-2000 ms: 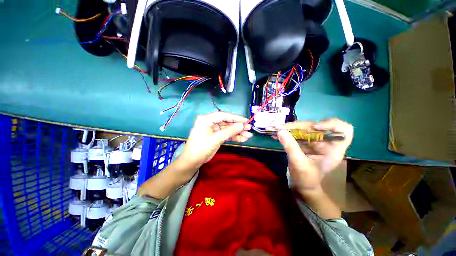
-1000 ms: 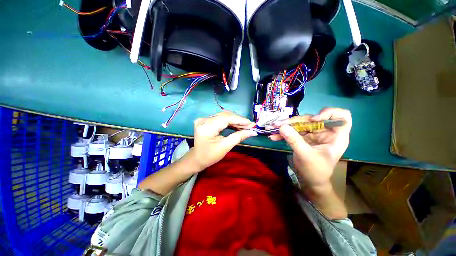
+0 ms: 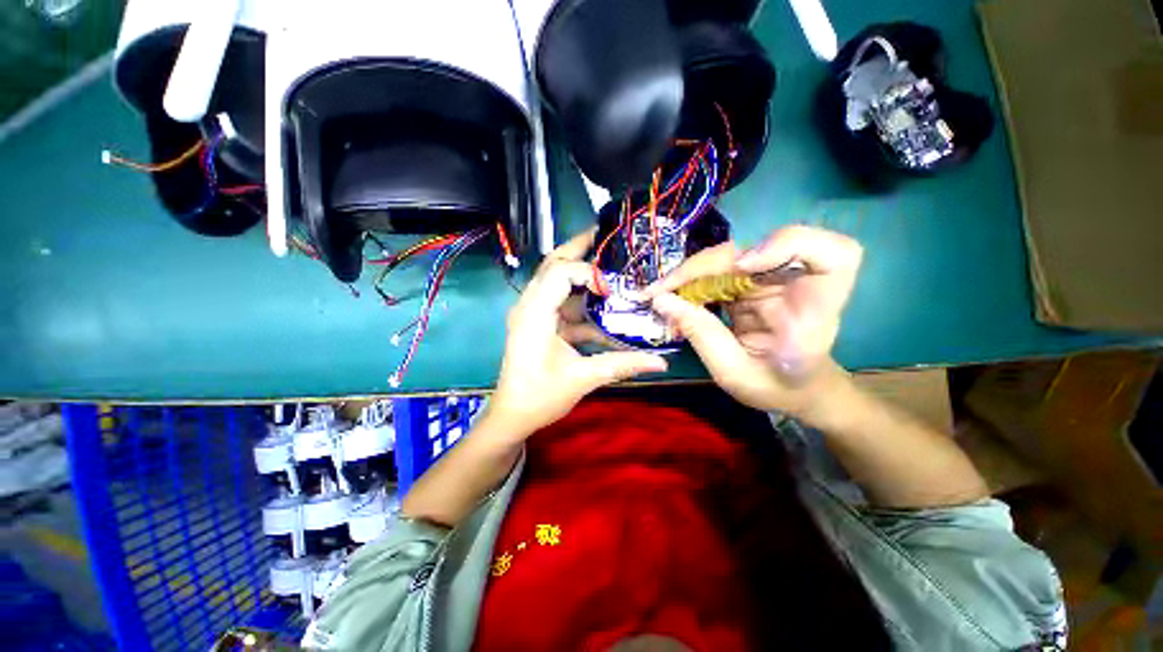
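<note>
A black camera head shell [image 3: 717,232] with a pale circuit board [image 3: 657,242] lies at the bench's near edge. Red, blue and orange wires [image 3: 695,172] run into it from the camera body [image 3: 612,89] above. My left hand [image 3: 548,338] is around the shell's left side, its fingers at the rim and its thumb along the near edge. My right hand [image 3: 765,318] holds a tool with a yellow-brown grip [image 3: 717,288] between thumb and fingers, over the board. The tool's tip and any plug under the fingers are hidden.
White-and-black camera bodies [image 3: 402,153] stand on the green bench [image 3: 255,331], with loose wires [image 3: 434,287] hanging in front. A spare shell with board [image 3: 912,121] lies right, beside cardboard [image 3: 1084,166]. A blue crate [image 3: 96,510] with stacked units [image 3: 300,510] is below left.
The view has shifted. My left hand has gone from pinching near the board's near edge to spreading around the shell's left side. My right hand with the tool has moved in over the board.
</note>
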